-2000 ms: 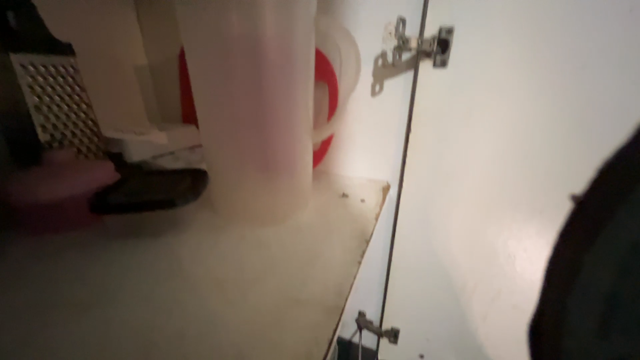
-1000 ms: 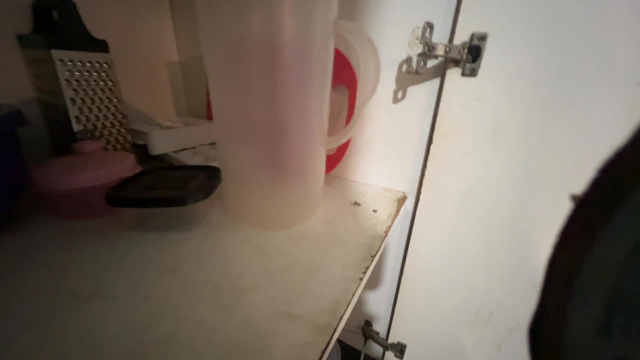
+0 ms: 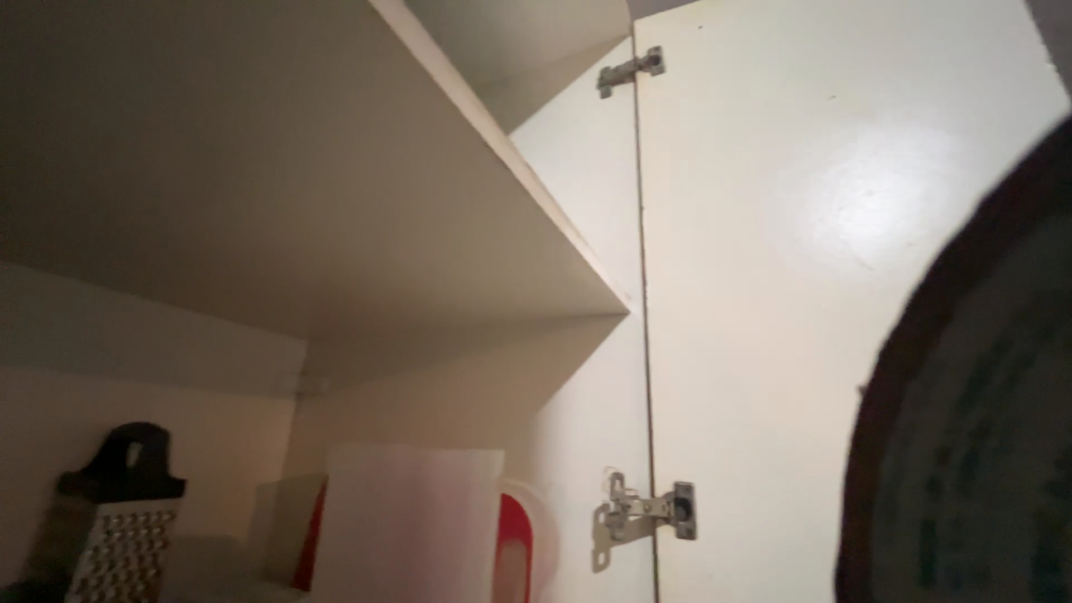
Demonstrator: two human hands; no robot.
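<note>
Neither my left hand nor my right hand shows in the head view. A translucent plastic pitcher (image 3: pixel 410 528) stands low in the cabinet, with a red item (image 3: pixel 515 544) partly hidden behind it. To its left is a metal grater with a black handle (image 3: pixel 126 536). A dark, rounded object with a reddish-brown rim (image 3: pixel 963 402) fills the right edge, close to the camera; what it is and what holds it up cannot be told.
The white cabinet door (image 3: pixel 770 335) stands open on the right, on an upper metal hinge (image 3: pixel 632 71) and a lower metal hinge (image 3: pixel 649 507). An upper shelf (image 3: pixel 335 184) juts out over the pitcher and grater, its front edge running down to the right.
The view has tilted up a lot, so the upper shelf and upper hinge now show. The lower shelf surface, the pink container and the black-lidded container have left the view.
</note>
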